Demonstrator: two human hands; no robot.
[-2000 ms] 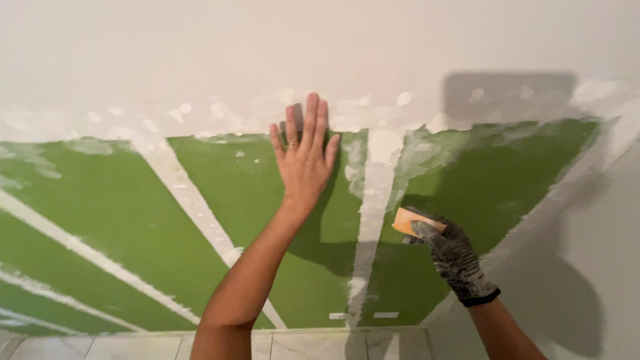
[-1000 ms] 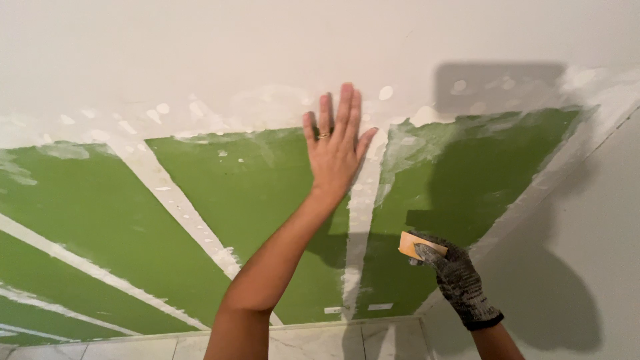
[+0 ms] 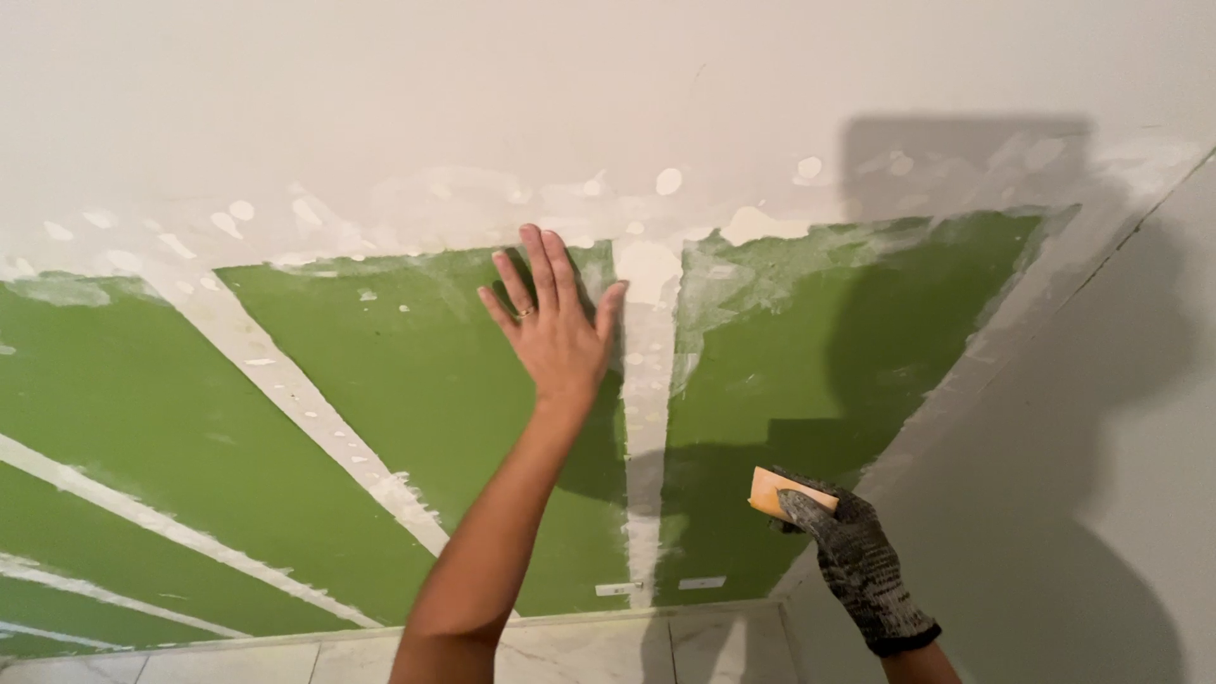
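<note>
My bare left hand [image 3: 560,328], with a ring on one finger, lies with fingers spread against the wall near the top edge of a green board panel [image 3: 427,380]. It holds nothing. Its thumb reaches the pale filled joint strip [image 3: 648,380] beside it. My right hand [image 3: 850,541], in a grey knitted work glove with a black cuff, grips a small orange-yellow block [image 3: 791,494]; its exact kind is unclear. That hand is lower right, in front of the right green panel [image 3: 760,370]. White filler patches [image 3: 669,181] dot the pale wall above the green.
The side wall [image 3: 1073,475] meets the panels at the right, with a dark crack line near the corner. Low on the green wall are two white outlet plates [image 3: 617,589], [image 3: 702,583]. Pale marbled floor tiles [image 3: 570,651] run along the bottom. A large shadow falls across the right side.
My left hand first went right along the wall to the joint strip, then came back left and a little lower. My right hand keeps hold of the block.
</note>
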